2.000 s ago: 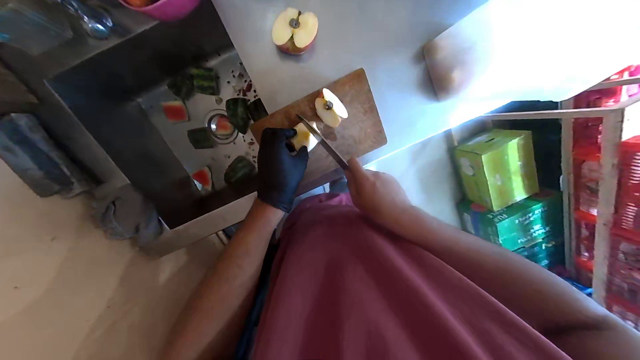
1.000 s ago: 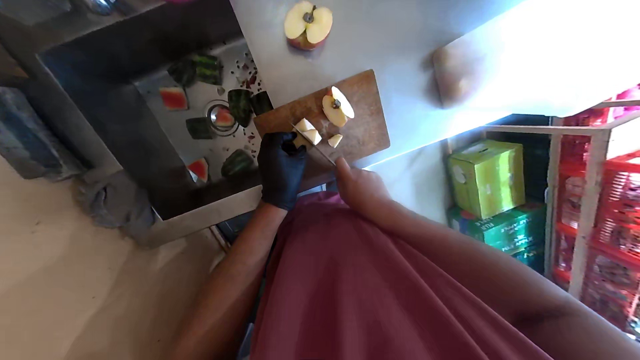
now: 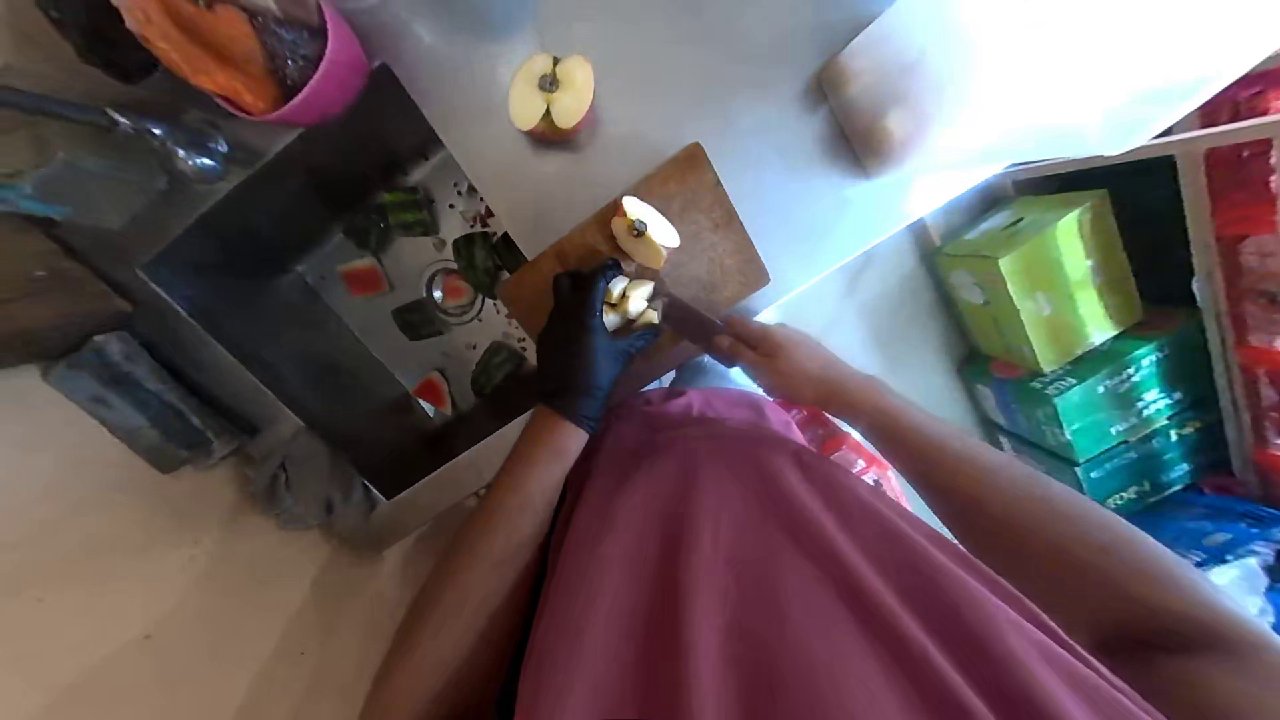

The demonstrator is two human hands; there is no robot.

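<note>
My left hand, in a black glove, curls around several cut apple pieces at the near edge of a wooden cutting board. Bare, my right hand grips a knife by its handle; the blade lies flat-looking beside the pieces, its tip hidden near them. On the board just beyond stands a cored-side-up apple portion with the core showing. Farther off, a larger cut apple with red skin rests on the steel counter.
To the left, a steel sink holds watermelon rinds and pieces around its drain. A pink bucket and a faucet are beyond it. Another board lies at the right, partly lost in glare. Cardboard boxes are stacked on the right.
The apple beside my left hand is in more pieces than two seconds ago. The knife has shifted to the right side of the pieces. The view has moved, showing more of the pink bucket.
</note>
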